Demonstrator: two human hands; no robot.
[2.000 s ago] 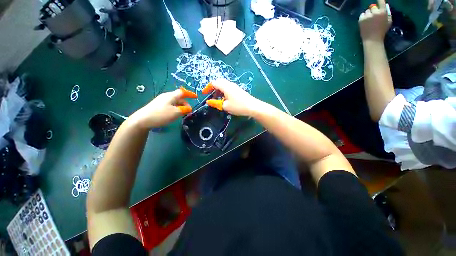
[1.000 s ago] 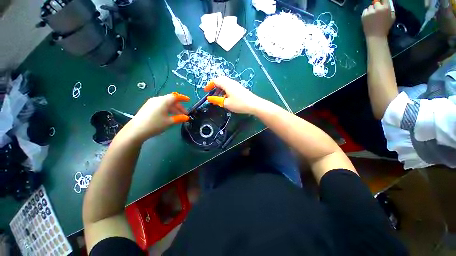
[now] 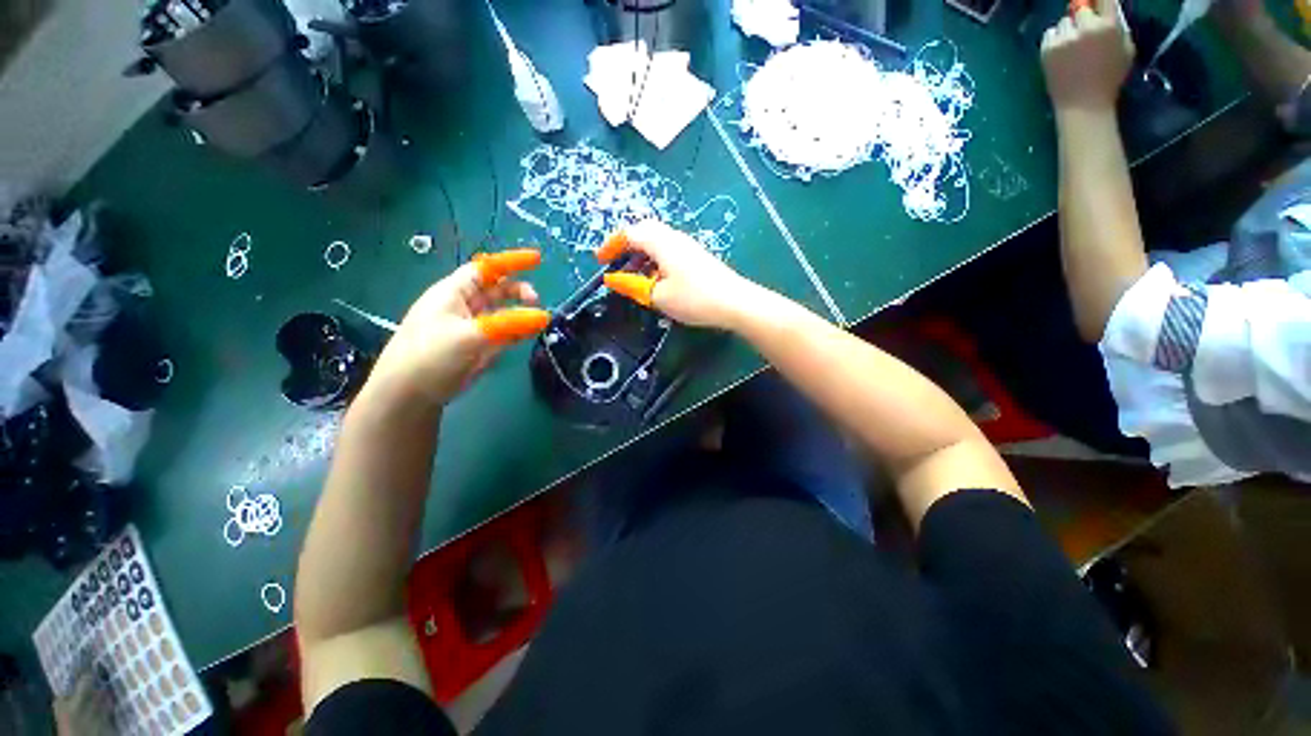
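A black housing shell (image 3: 585,377) with a ring-edged central hole and a thin white line along its rim lies on the green bench near the front edge. A black rod antenna (image 3: 582,296) spans its far side. My right hand (image 3: 654,273), with orange finger cots, pinches the rod's far right end between thumb and finger. My left hand (image 3: 467,324), also with orange finger cots, is at the shell's upper left; its thumb and finger are apart, with the lower fingertip close to the rod's left end. A second rod (image 3: 664,396) shows at the shell's right.
A tangled gasket pile (image 3: 611,194) lies beyond the shell, a denser heap (image 3: 812,108) farther right. A black cup (image 3: 319,360) is left of my left forearm. White cards (image 3: 664,98), a white bottle (image 3: 536,98) and stacked housings (image 3: 252,94) stand farther back. Another person's arm (image 3: 1093,216) is at right.
My left hand has moved away from the rod's end and its fingers have spread wider. My right hand stays at the rod. The whole view has shifted slightly.
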